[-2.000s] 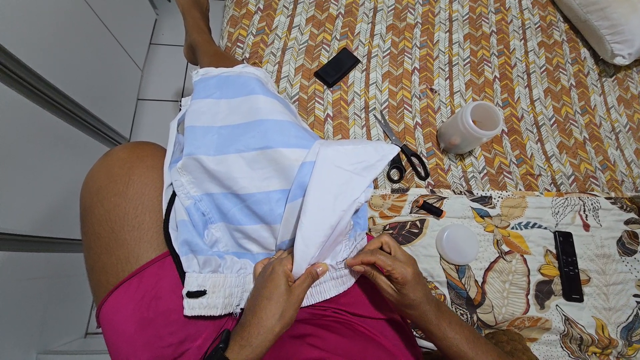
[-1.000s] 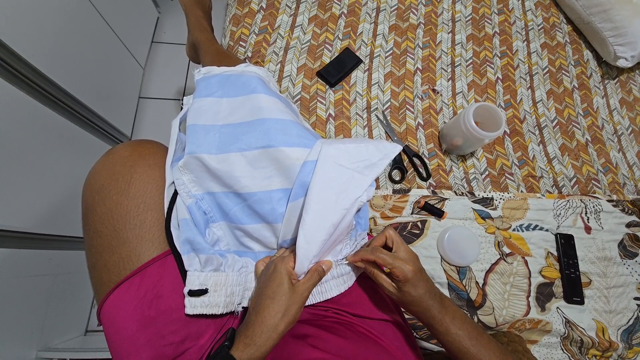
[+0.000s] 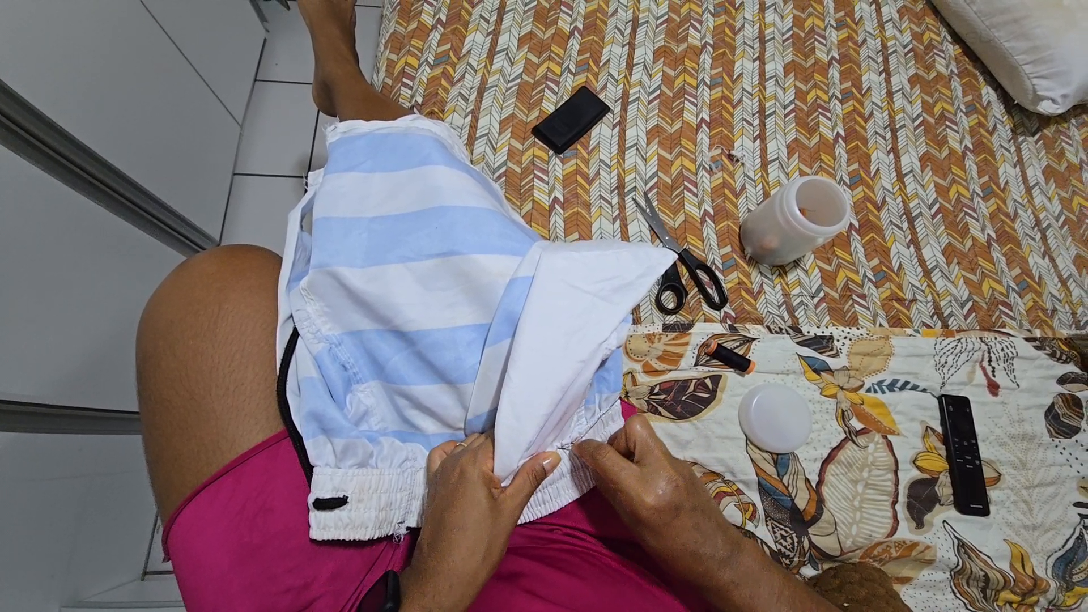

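Observation:
Blue-and-white striped shorts (image 3: 399, 229) with an elastic waistband and a black drawstring lie across my lap. My left hand (image 3: 480, 497) grips the waistband and the folded white fabric between thumb and fingers. Just to its right, my right hand (image 3: 650, 484) pinches at the waistband with thumb and index finger, where a thin dark line, perhaps thread or a needle, shows; the fingers partly hide it. Black-handled scissors (image 3: 684, 259) lie partly open beside the shorts' raised corner. A spool of black thread (image 3: 731, 357) rests on the floral cloth.
On the patterned bedspread are a black phone-like object (image 3: 571, 119), an open translucent jar (image 3: 795, 221) and a white pillow (image 3: 1024, 51). A round white lid (image 3: 775, 418) and a black remote control (image 3: 964, 455) lie on the floral cloth. Cabinet doors (image 3: 76, 280) stand at the left.

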